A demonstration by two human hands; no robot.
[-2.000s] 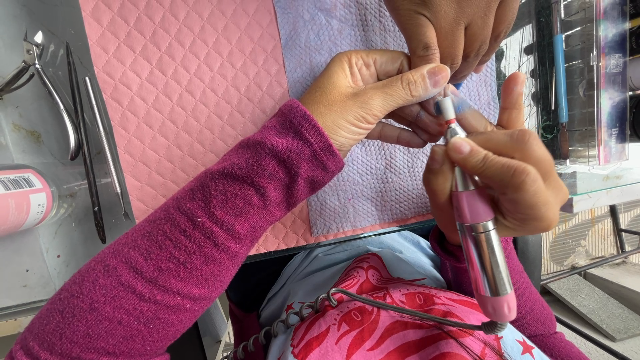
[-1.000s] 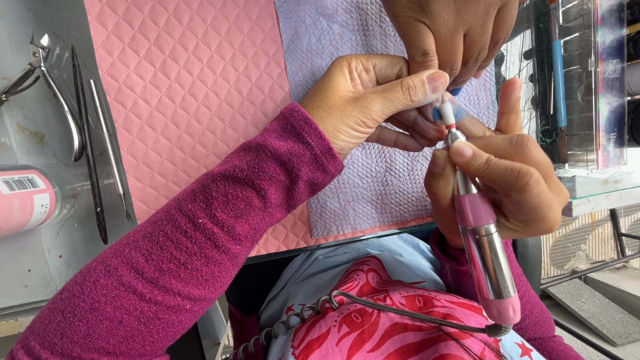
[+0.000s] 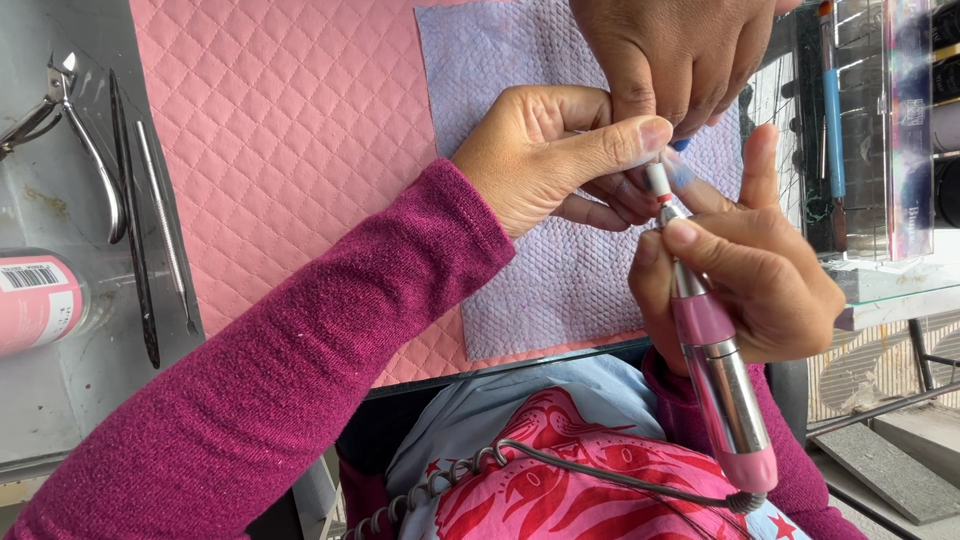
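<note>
My right hand (image 3: 750, 277) grips a pink and silver electric nail drill (image 3: 716, 367), its white cylindrical bit (image 3: 658, 180) pointing up at the fingertips. With thumb and bent fingers, my left hand (image 3: 555, 157) holds a finger of another person's hand (image 3: 675, 52), which reaches in from the top. The held fingertip is mostly hidden behind my thumb and the bit. Blue dust marks my right index finger, and a bit of blue shows below the other person's fingers. Under the hands lies a lilac textured paper towel (image 3: 540, 300). A coiled grey cord (image 3: 480, 465) runs from the drill across my lap.
A pink quilted mat (image 3: 285, 97) covers the table. On the left are cuticle nippers (image 3: 82, 142), a dark slim tool (image 3: 135, 225), a metal cuticle pusher (image 3: 165, 225) and a pink-labelled bottle (image 3: 37, 300). On the right, a blue-handled brush (image 3: 832, 127) lies by a clear case (image 3: 911, 135).
The other person's hand has shifted slightly, and less blue shows at its fingertips than a second ago. Both my hands keep their holds, with the drill bit still at the fingertips.
</note>
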